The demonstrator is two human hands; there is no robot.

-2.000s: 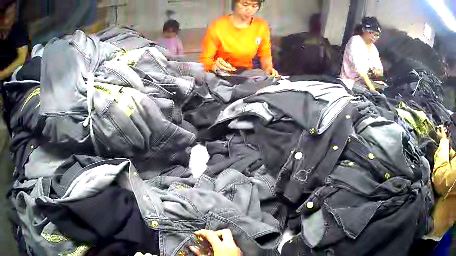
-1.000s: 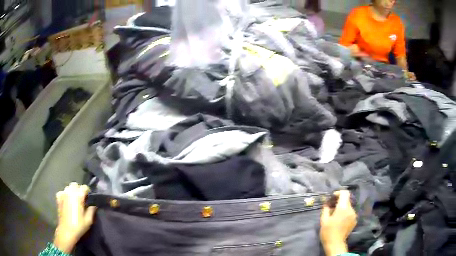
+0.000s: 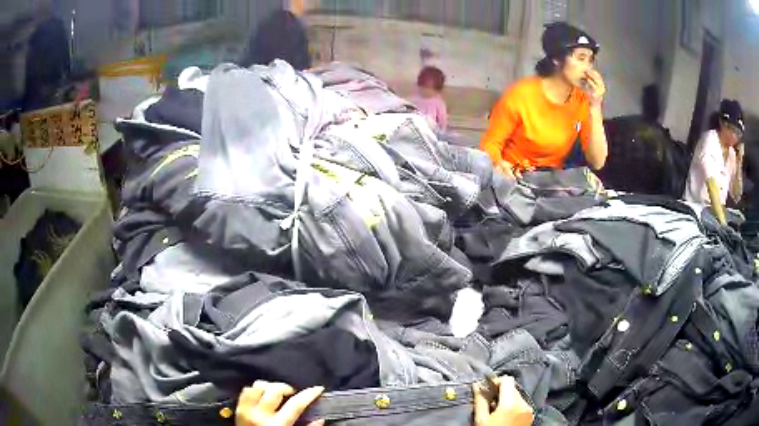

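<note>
A dark grey button placket [image 3: 349, 403] with several gold buttons runs across the bottom of the head view. My left hand [image 3: 273, 404] grips its upper edge near the middle of the frame. My right hand [image 3: 503, 403] holds the band further right, with a small dark thing at its fingers, too unclear to name. Both hands are cut off by the bottom edge. The rest of this garment is out of the picture. A gold button [image 3: 382, 401] shows between the hands.
A high heap of grey denim jackets [image 3: 516, 308] lies ahead, with a tied bundle [image 3: 333, 208] and a white scrap [image 3: 467, 312]. An off-white tub [image 3: 58, 283] and marked carton [image 3: 62, 133] stand left. A person in orange [image 3: 541, 125] and others are behind.
My left hand has moved right along the placket, closer to my right hand, and the band sits lower in view. The camera view has shifted. The person in orange now has a hand at the face.
</note>
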